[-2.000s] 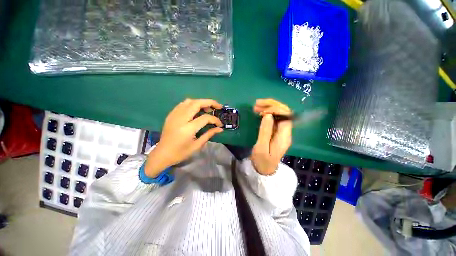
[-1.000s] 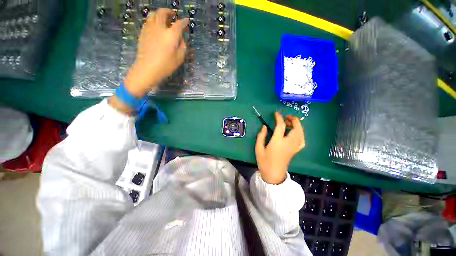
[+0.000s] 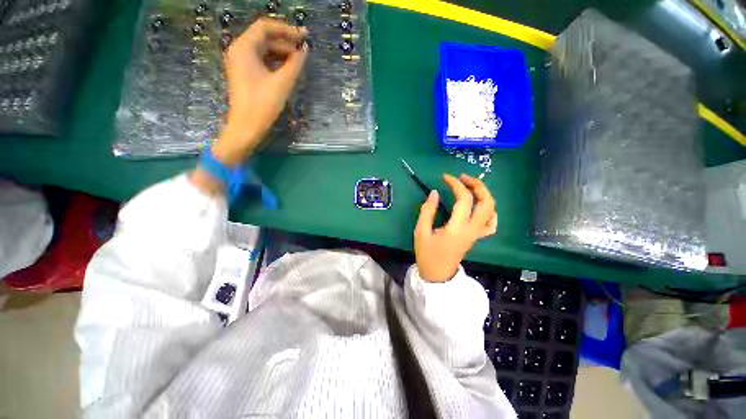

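Observation:
My left hand [image 3: 263, 78] is over the clear blister tray [image 3: 168, 123], thumb and fingertips together at a small dark part in its upper rows; whether they grip it I cannot tell. A black rounded-square housing [image 3: 374, 194] with a pale rim lies face up on the green mat. My right hand [image 3: 456, 225] is to its right, fingers curled and apart. Dark tweezers [image 3: 417, 177] with a pale tip lie at that hand, their rear part hidden behind it; a hold on them is not clear.
A blue bin [image 3: 514, 98] holds small white fittings, with a few spilled in front. Stacked clear trays [image 3: 622, 155] stand at right. A white tray [image 3: 237, 262] and a black tray [image 3: 536, 327] are below the bench edge. Another clear tray [image 3: 37, 74] is at far left.
My left hand has gone from the housing up to the clear tray, leaving the housing on the mat. The tweezers no longer lie across my right hand's fingers; that hand has opened.

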